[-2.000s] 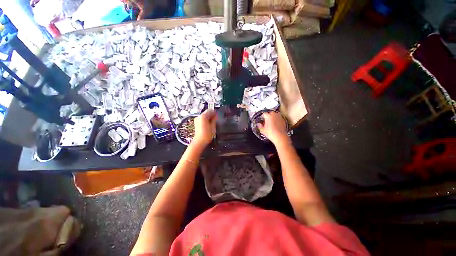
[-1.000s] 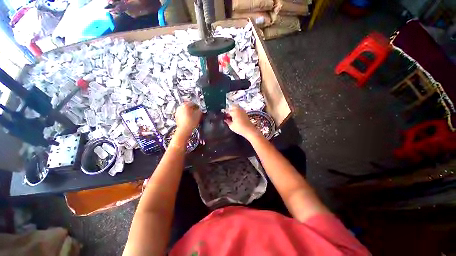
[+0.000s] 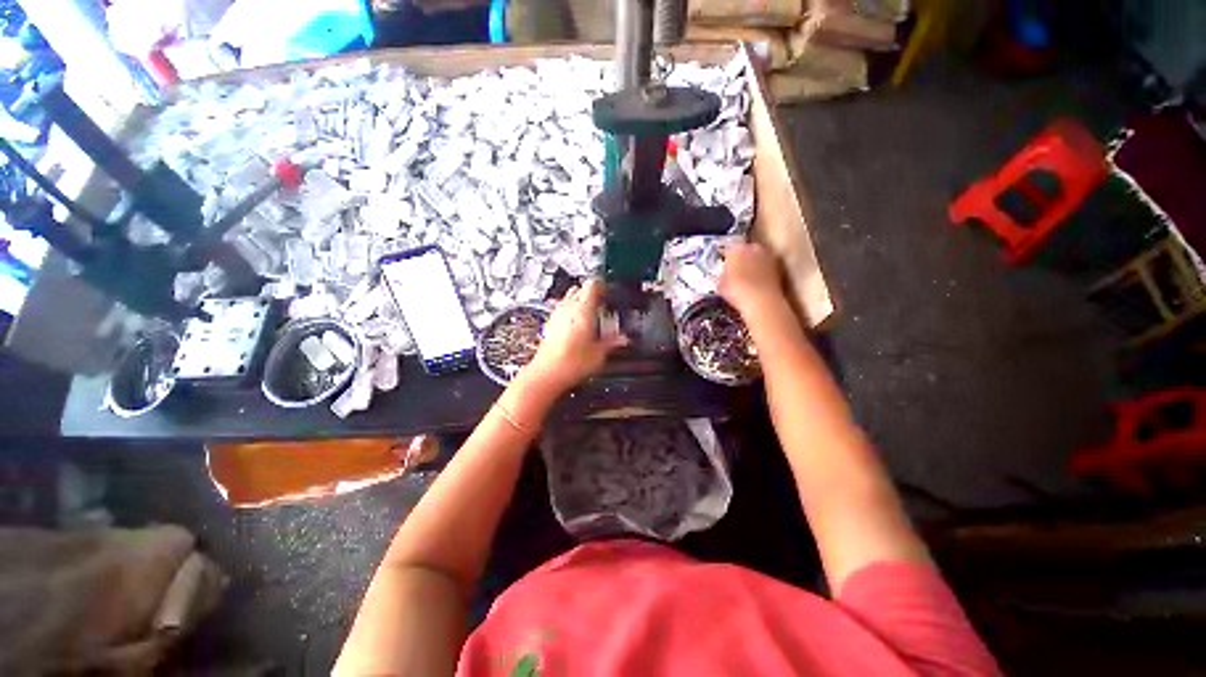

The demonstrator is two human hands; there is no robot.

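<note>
The dark green hand press stands upright at the table's front. My left hand is at the left side of the dark fixture under the ram, fingertips touching it; small pale pieces show there, but whether I grip one is hidden. My right hand is raised beyond the right parts bowl, just below the end of a dark bar on the press; its fingers are too blurred to tell if it holds anything. The left parts bowl holds brassy bits.
Pale housings are heaped behind the press within wooden side boards. A smartphone lies left of the left bowl. A second press stands far left. An open bag of grey pieces sits below the table edge. Red stools stand right.
My right hand has gone from the right bowl to beside the press, then out right and back above the bowl. My left hand has moved in from the press's left side to the fixture. The view has shifted.
</note>
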